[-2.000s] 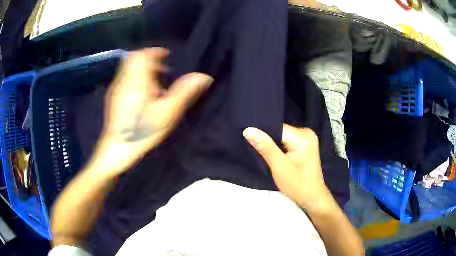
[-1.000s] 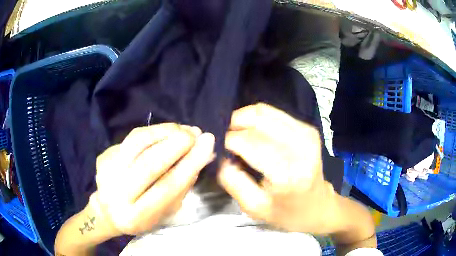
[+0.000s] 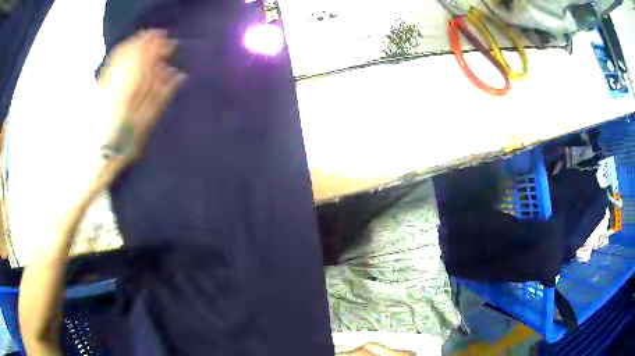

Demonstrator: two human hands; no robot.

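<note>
A dark navy garment panel (image 3: 230, 181) lies over the white machine table (image 3: 376, 132) and hangs over its front edge onto the lap. Its right edge runs nearly straight past the bright pink-violet lamp spot (image 3: 264, 39). My left hand (image 3: 143, 87) is blurred and lies on or just over the panel's upper left part; its fingers point up and right, and whether they grip cloth cannot be told. My right hand (image 3: 376, 350) shows only as a sliver at the bottom edge, so its fingers are hidden. The needle area is mostly cut off at the top.
Scissors or snips with a red and a yellow loop (image 3: 480, 52) lie on the machine bed at the upper right. A blue crate (image 3: 550, 306) at the right holds dark cloth (image 3: 498, 240). Another crate (image 3: 76, 334) shows at the lower left. Grey-green cloth (image 3: 404, 268) covers the lap.
The view has shifted up to the table. The navy cloth, bunched between both hands before, now lies flatter and longer. My left hand has moved up onto it; my right hand has dropped mostly out of view.
</note>
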